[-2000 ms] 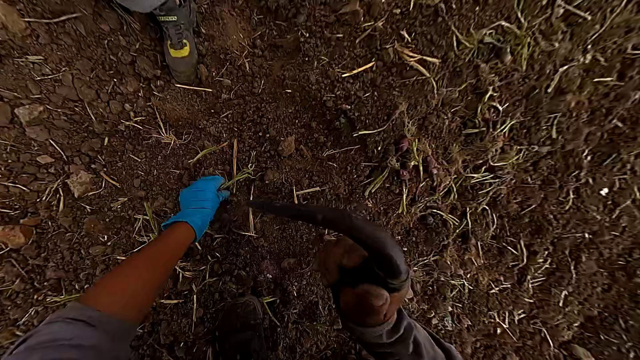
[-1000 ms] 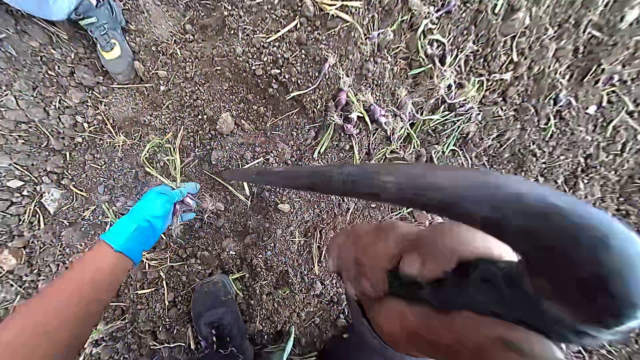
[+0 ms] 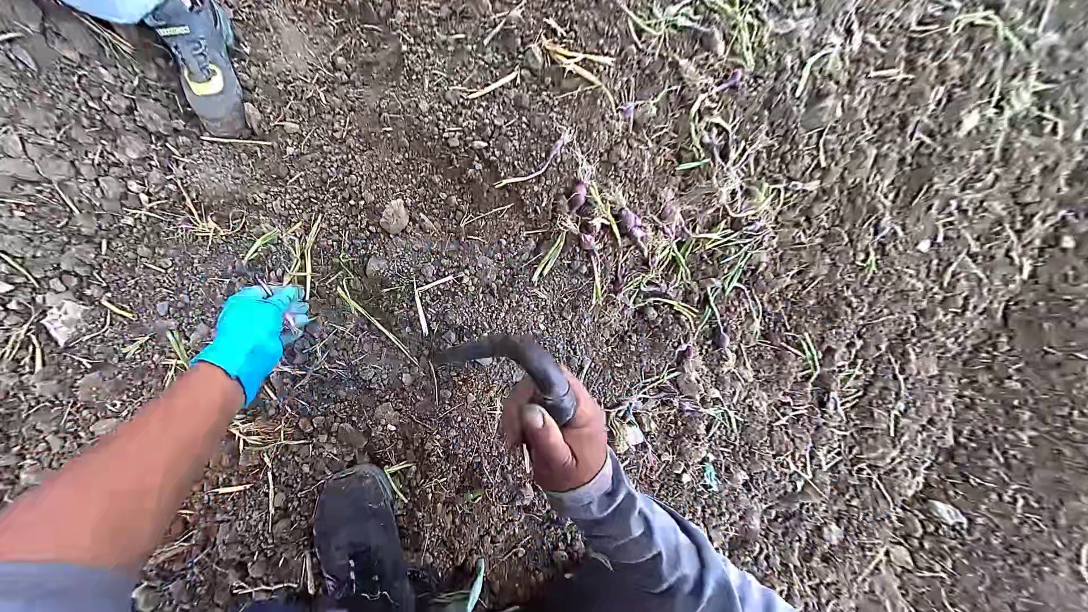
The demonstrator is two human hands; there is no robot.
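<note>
My left hand (image 3: pixel 255 333), in a blue glove, is low over the soil at left, its fingers closed around a small purplish onion bulb (image 3: pixel 297 321) that is mostly hidden. Green and straw-coloured leaves (image 3: pixel 304 259) stand just above the fingertips. My right hand (image 3: pixel 557 429), ungloved, grips a dark, curved, horn-like tool (image 3: pixel 518 348). The tool's tip points left and is at the soil between my hands. Several purple onions (image 3: pixel 629 223) with roots and leaves lie on the ground up and to the right of my right hand.
Another person's shoe (image 3: pixel 208 85) is on the soil at the upper left. My own dark shoe (image 3: pixel 361 535) is at the bottom. A stone (image 3: pixel 394 217) lies above the tool, and a pale rock (image 3: pixel 64 321) at the far left. Dry stalks and clods cover the ground.
The curved tool, large across the view a second ago, now appears lower and smaller, with my right hand nearer the soil. My left hand stays low at the ground.
</note>
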